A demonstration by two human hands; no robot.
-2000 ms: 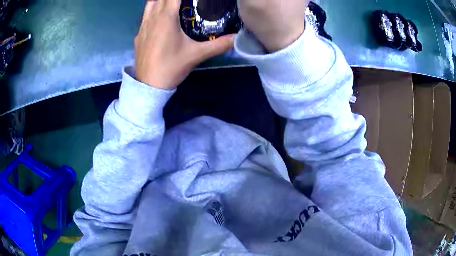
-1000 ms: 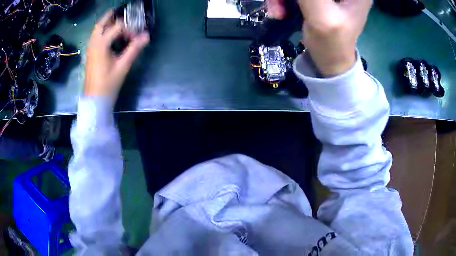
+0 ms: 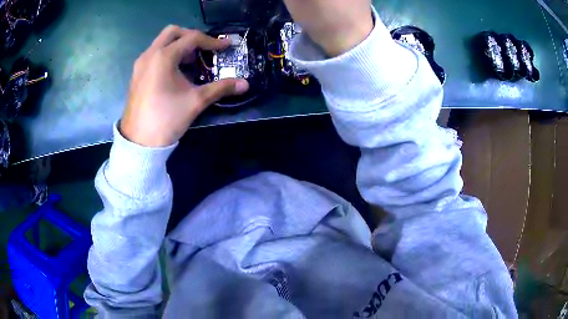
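Observation:
A black housing (image 3: 249, 96) with a silvery circuit board (image 3: 231, 60) lies on the green bench top near its front edge. My left hand (image 3: 165, 84) grips it from the left, thumb and fingertips at the board's edges. A second part-built unit (image 3: 289, 47) with a board and coloured wires stands right beside it, partly covered by my right forearm. My right hand (image 3: 330, 22) reaches over at the top edge. Its fingers are cut off by the picture's rim, so whether it holds anything cannot be seen.
Another black unit (image 3: 420, 47) lies right of my right wrist. A tight row of black units (image 3: 511, 57) stands further right. Wired black parts (image 3: 22, 84) lie at far left. A blue stool (image 3: 47, 258) is below left, brown cartons (image 3: 495, 168) below right.
My left hand has brought a unit from the left to beside the second one and set it near the edge. My right hand has moved left and up, partly out of view.

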